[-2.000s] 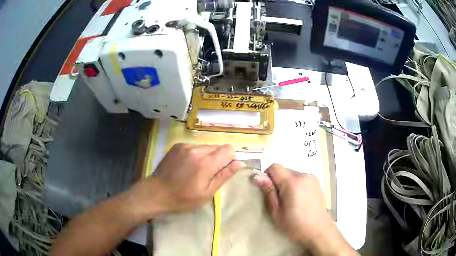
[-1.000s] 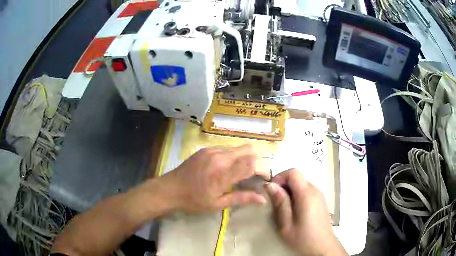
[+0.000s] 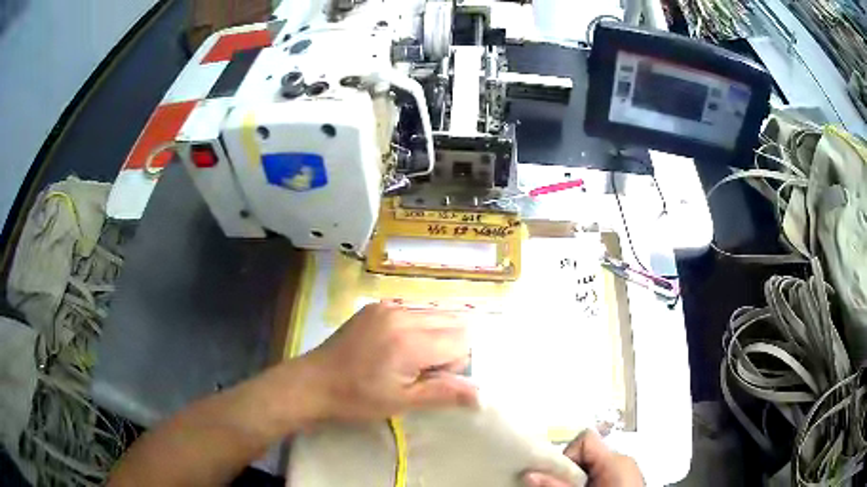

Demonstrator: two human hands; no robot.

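Observation:
A beige garment panel (image 3: 456, 452) with a narrow yellow tape (image 3: 398, 455) lies at the lower middle, over the front of the pale template board (image 3: 532, 352). My left hand (image 3: 394, 366) is on its upper edge, thumb and fingers pinching the cloth there; a small dark piece shows by the fingers. My right hand (image 3: 585, 464) is low at the right and grips the cloth's right edge; it is partly cut off by the frame. The yellow-brown clamp frame (image 3: 445, 252) sits beyond my hands, beside the machine head, with no cloth in its opening.
The white sewing machine head (image 3: 302, 171) stands upper left, a black control panel (image 3: 677, 95) upper right. Pink-handled snips (image 3: 646, 278) and a pink-red stick (image 3: 555, 187) lie right of the clamp. Beige garments with straps (image 3: 794, 352) hang right, more (image 3: 62, 276) left.
My right hand has moved down and right from beside my left hand, along the cloth edge. My left hand has shifted slightly left. The camera view has shifted a little.

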